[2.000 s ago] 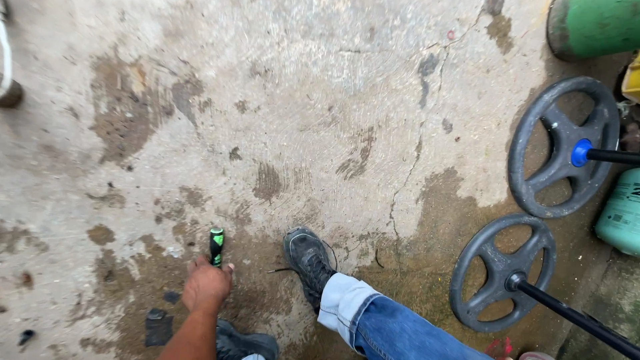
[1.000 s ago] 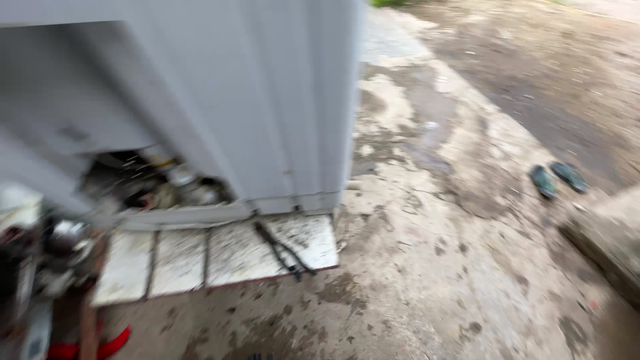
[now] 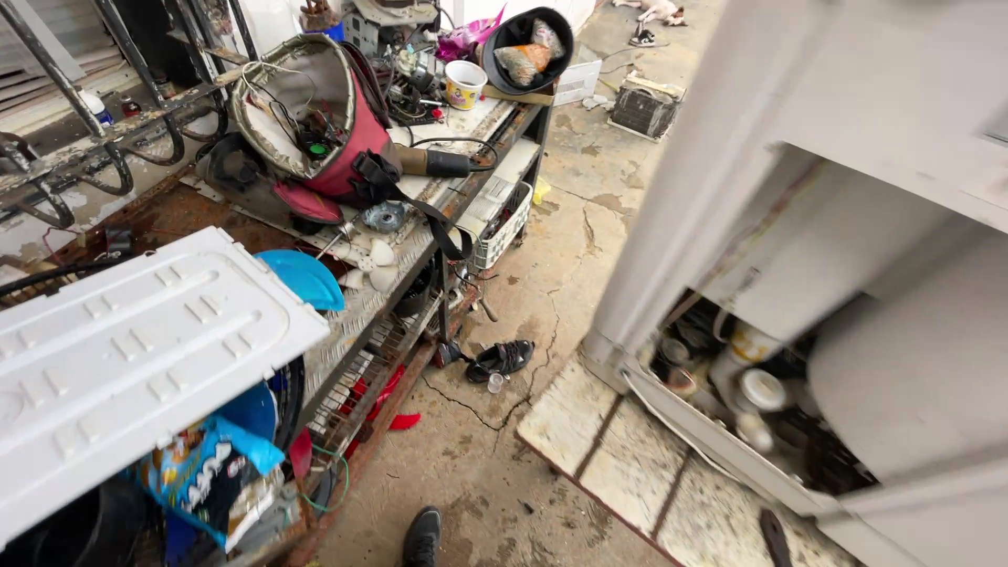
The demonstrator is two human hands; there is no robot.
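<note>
Neither of my hands is in view. At the right stands a white appliance cabinet (image 3: 890, 134) with an opening low in its side; pipes and a round white cap (image 3: 762, 389) show inside. It rests on a dirty white slatted board (image 3: 622, 457), where a dark tool handle (image 3: 775, 537) lies. On the metal workbench (image 3: 346, 327) at the left is an open red and black tool bag (image 3: 358, 150) with cables inside. Beside the bag are a white fan blade (image 3: 373, 266), a blue plastic piece (image 3: 299, 277) and a white ribbed panel (image 3: 150, 354).
A black shoe (image 3: 501, 361) and a small clear cup (image 3: 495, 383) lie on the cracked concrete floor (image 3: 472, 480) between bench and cabinet. My shoe (image 3: 423, 535) is at the bottom. Farther back are a finned unit (image 3: 644, 109), a white crate (image 3: 505, 227) and a lying animal (image 3: 657, 11).
The view has swung widely, from the floor and handwheels, past the cabinet, to the workbench. The hand with a green and black object, seen two seconds ago, is out of view.
</note>
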